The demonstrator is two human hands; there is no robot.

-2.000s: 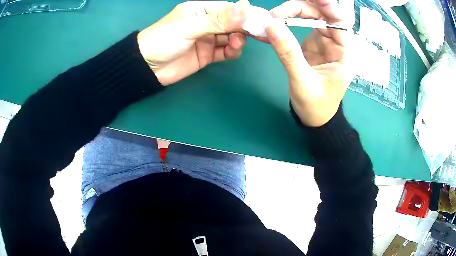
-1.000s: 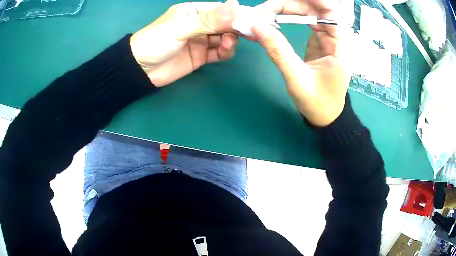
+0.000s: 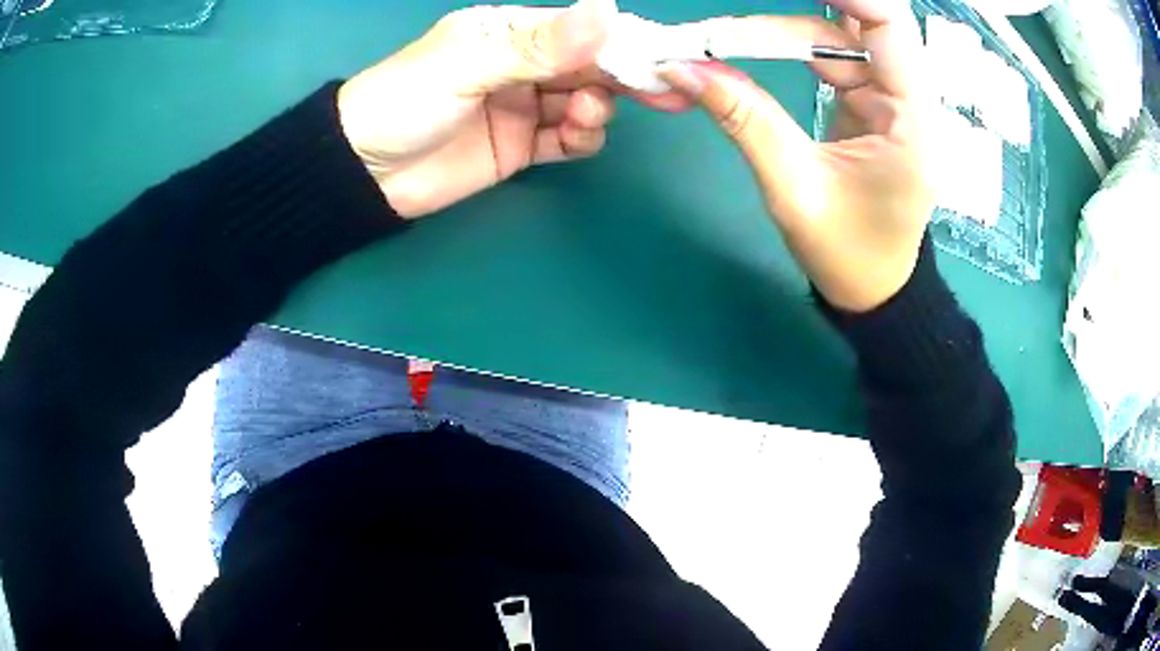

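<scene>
My left hand (image 3: 477, 102) is at the top centre, its thumb and fingers closed on a white plastic piece (image 3: 630, 54). A thin white stem with a dark and silver metal tip (image 3: 840, 54) points right from that piece, held level above the bench. My right hand (image 3: 846, 178) has its thumb and a finger on the right side of the white piece, with its other fingers spread around the tip. The fingers hide much of the piece and stem, so how the parts join cannot be told.
A clear tray (image 3: 1018, 191) with white blocks lies at right, partly behind my right hand. Bags of whitish parts (image 3: 1119, 299) lie at far right. A clear tray (image 3: 127, 18) is cut off at top left. A red plastic item (image 3: 1066, 511) is below the green bench (image 3: 547, 280) at right.
My right hand has moved a little to the right, and its thumb lies flatter along the white piece. The stem is more covered by a finger. My left hand has barely moved.
</scene>
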